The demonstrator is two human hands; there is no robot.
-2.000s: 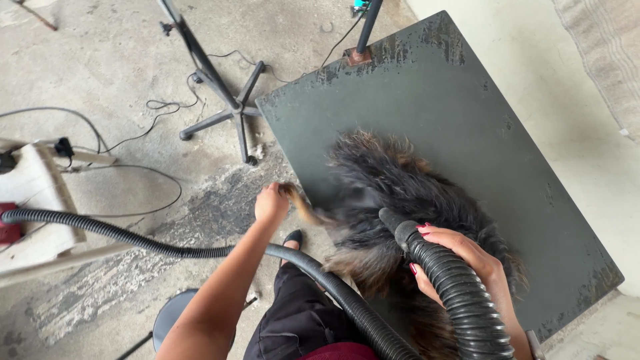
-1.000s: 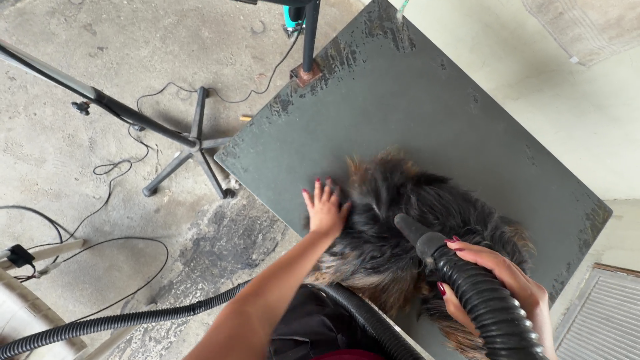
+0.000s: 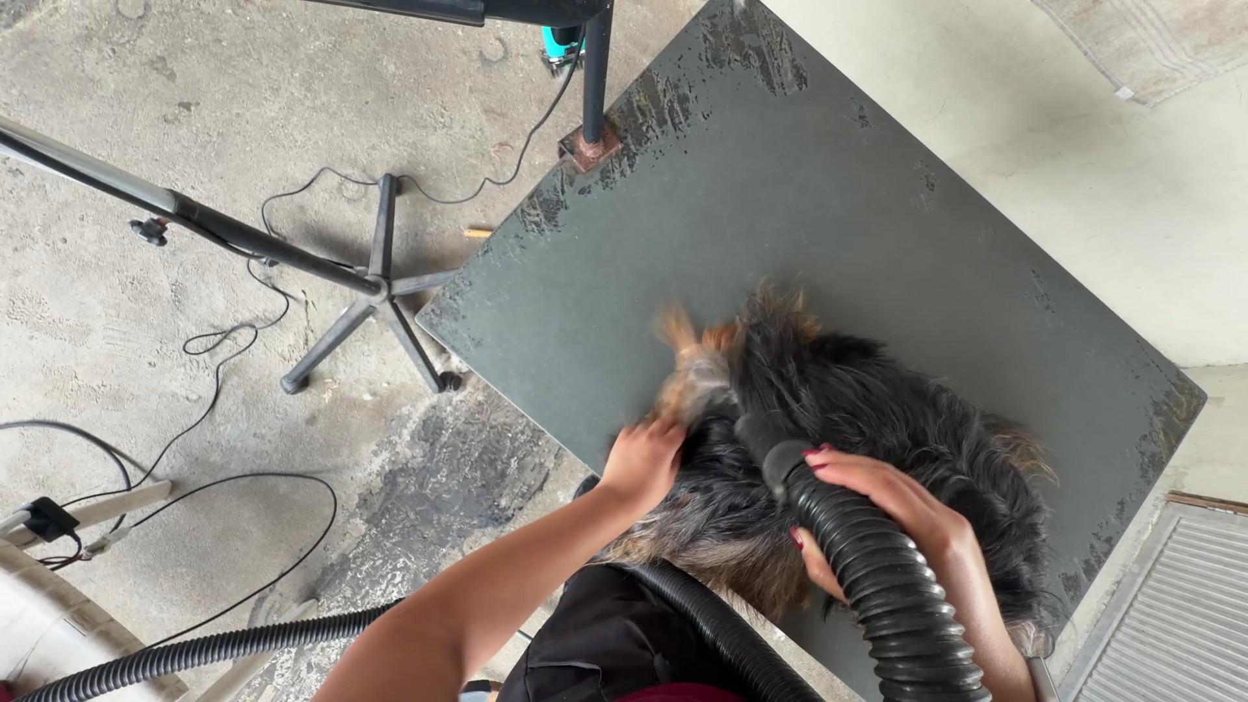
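Observation:
A long-haired black and tan dog [image 3: 877, 419] is on a dark rubber-topped grooming table [image 3: 829, 214], its head toward the left and blurred. My right hand [image 3: 892, 507] holds the black ribbed hose [image 3: 877, 575] of a dryer just behind its nozzle [image 3: 765, 439], which points into the coat over the dog's back and neck. At the fur beside the dog's head, my left hand [image 3: 645, 463] has its fingers curled; whether they grip the hair is hidden.
A wheeled stand [image 3: 380, 288] is on the concrete floor at left, with loose cables [image 3: 219, 390] around it. A metal post [image 3: 597, 88] rises from the table's edge, a teal clipper [image 3: 563, 44] beyond it. The hose [image 3: 253, 634] crosses at lower left. A towel [image 3: 1160, 39] lies upper right.
My left hand was spread open on the fur a second ago; its fingers are now curled beside the dog's head. The dog's head has come into view. My right hand still holds the hose.

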